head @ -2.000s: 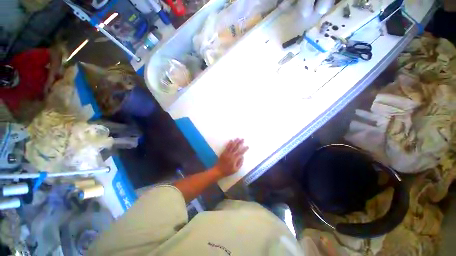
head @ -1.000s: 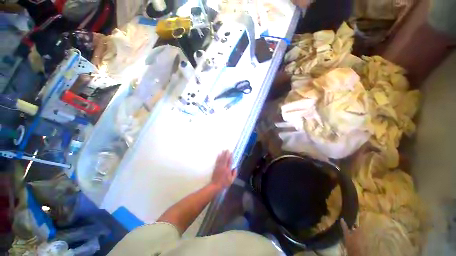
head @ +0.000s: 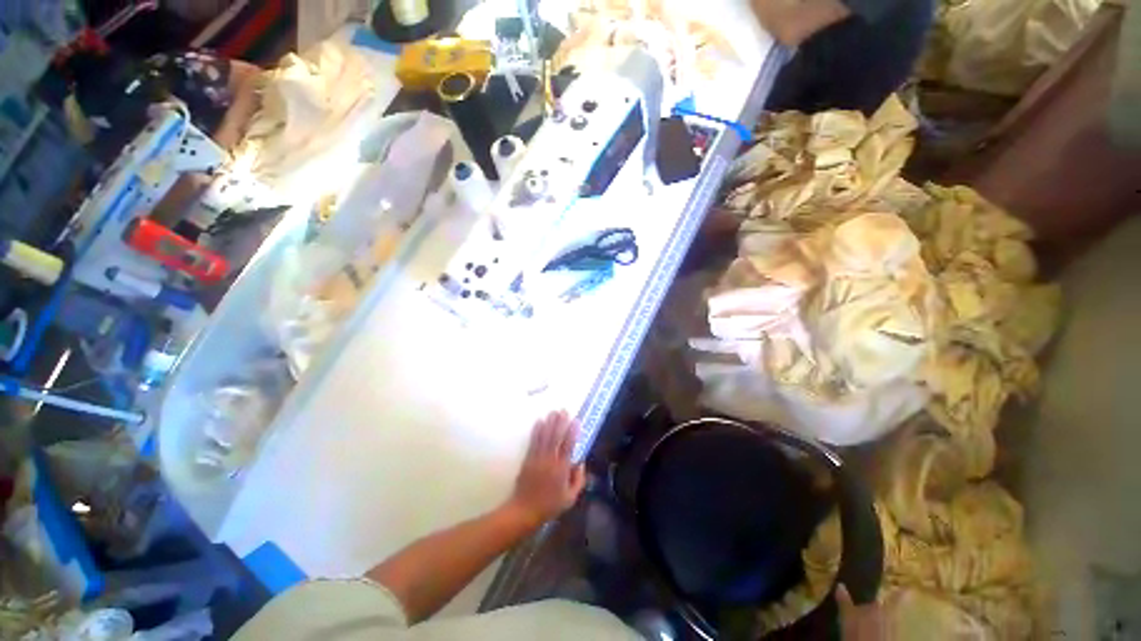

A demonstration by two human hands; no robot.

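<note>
My left hand (head: 547,470) lies on the white sewing table (head: 375,463) at its front edge, holding nothing. Part of my right hand (head: 861,616) shows at the bottom right, against the curved black backrest of the round black chair (head: 726,513); most of it is cut off or blurred, and its grip cannot be told. The sewing machine (head: 582,144) stands on the far part of the table, with dark-handled scissors (head: 607,248) beside it. The white trough (head: 188,426) along the table's left side holds plastic bags and pale fabric pieces (head: 319,307).
Large cream cloth heaps (head: 863,288) lie on the floor right of the table and around the chair. A neighbouring station with a red tool (head: 175,248) is at the left. A yellow object (head: 444,65) lies beyond the machine. Part of a person in dark clothing (head: 857,56) shows at the top.
The view has swung right towards the chair and cloth heaps. My left hand has moved from the table's near corner along its front edge. My right hand has come into view by the chair.
</note>
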